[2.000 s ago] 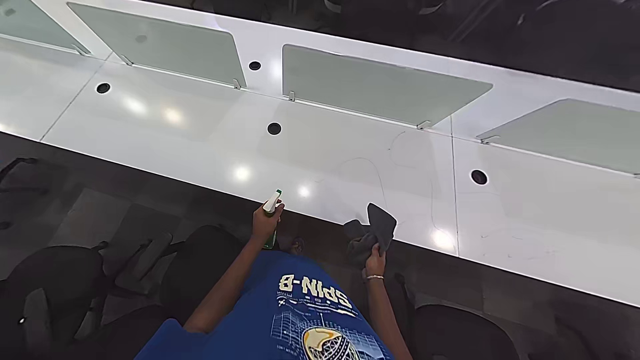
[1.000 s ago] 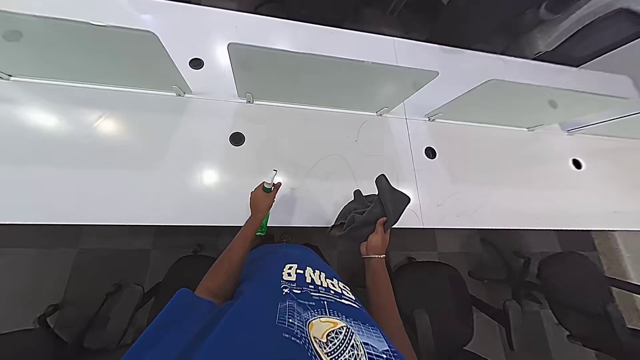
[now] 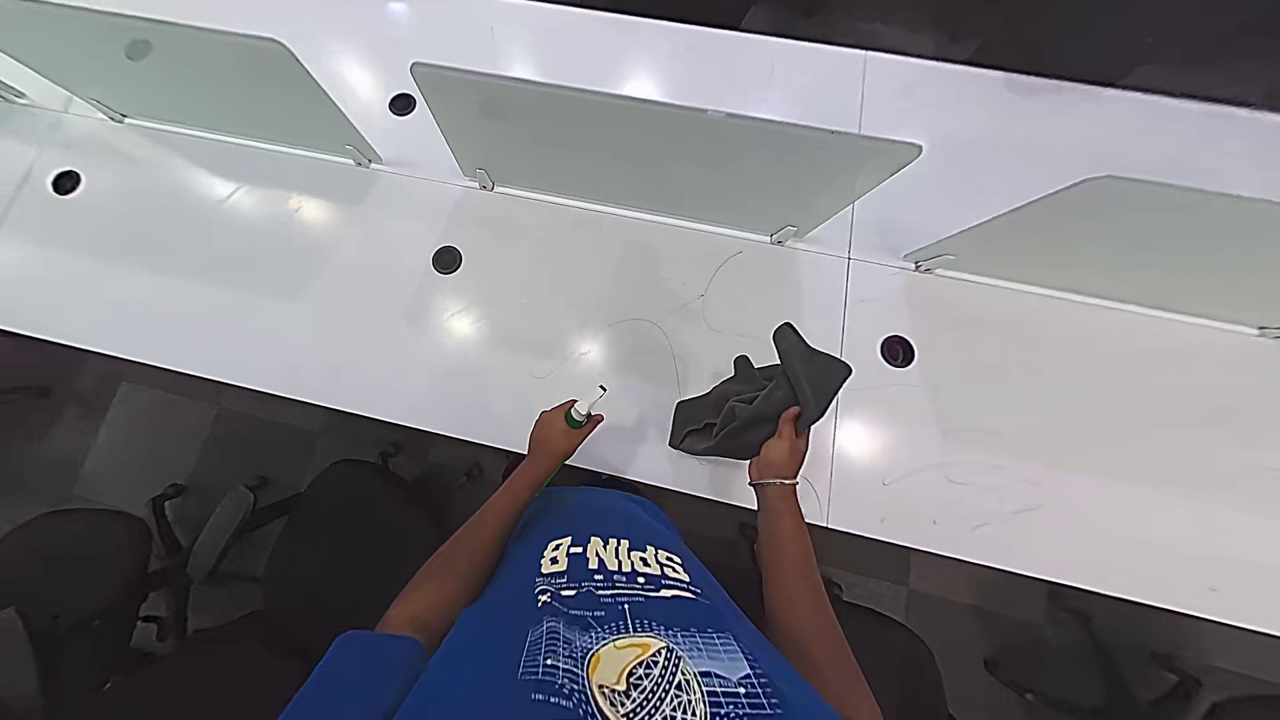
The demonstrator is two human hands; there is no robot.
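Note:
My left hand (image 3: 566,434) is closed around a spray bottle (image 3: 585,409) with a white and green head, just over the front edge of a long white desk (image 3: 560,290). The bottle's body is mostly hidden by the hand and arm. My right hand (image 3: 782,452), with a bracelet at the wrist, grips a dark grey cloth (image 3: 745,405) by its lower right part. The cloth hangs bunched over the desk top, near a seam. Thin curved marks show on the desk beyond the cloth.
Frosted glass dividers (image 3: 660,155) stand clamped along the middle of the desk. Round black cable grommets (image 3: 447,260) are set in its surface, one right of the cloth (image 3: 897,351). Dark office chairs (image 3: 345,540) stand along the near edge, on both sides of me.
My right hand and the cloth now reach farther over the desk, and the cloth is more spread than two seconds ago. My left hand still holds the spray bottle. The view has turned.

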